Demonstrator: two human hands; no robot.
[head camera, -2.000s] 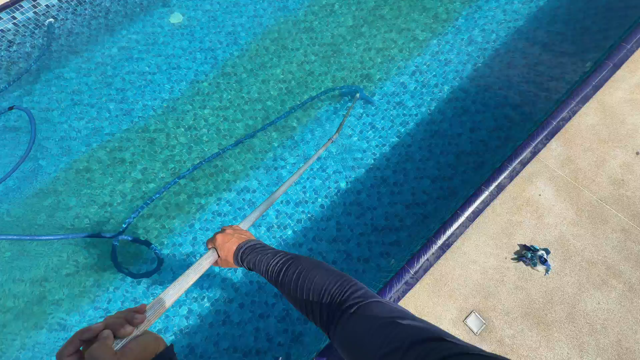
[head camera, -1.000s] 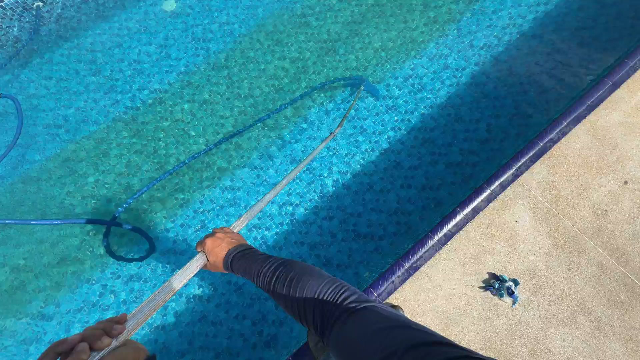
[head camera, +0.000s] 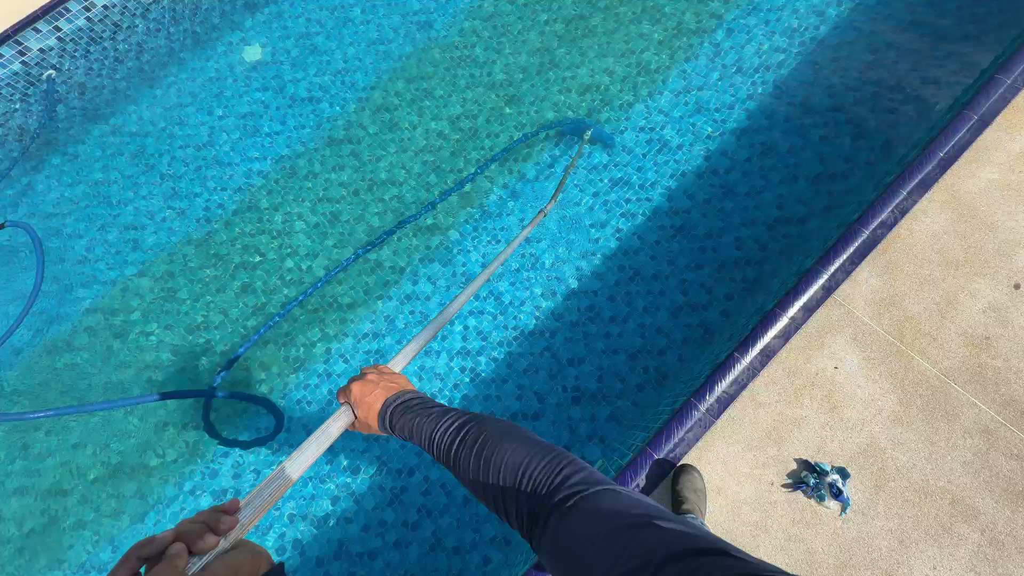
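A long ribbed metal telescopic pole (head camera: 460, 300) slopes from the lower left up into the pool water. My right hand (head camera: 374, 398), at the end of a dark blue sleeve, is closed around its middle. Nearer the bottom edge, my left hand (head camera: 196, 540) holds the pole's near part, with the fingers partly in view. At the far end, under water, the pole meets a blue pool vacuum head (head camera: 590, 132), whose outline is blurred by the water. A blue vacuum hose (head camera: 344, 264) runs from that head to the left and makes a loop below the green band.
Purple tiled coping (head camera: 760, 344) borders the pool on the right. A shoe (head camera: 689, 490) stands at its edge on the beige deck (head camera: 904, 384). A crumpled blue and white bundle (head camera: 824, 486) lies there. Another hose curve (head camera: 36, 276) is at the left.
The shoe beside the coping has come into view at the bottom. Both hands stay on the pole, and the hose loop keeps much the same shape. The view has shifted slightly.
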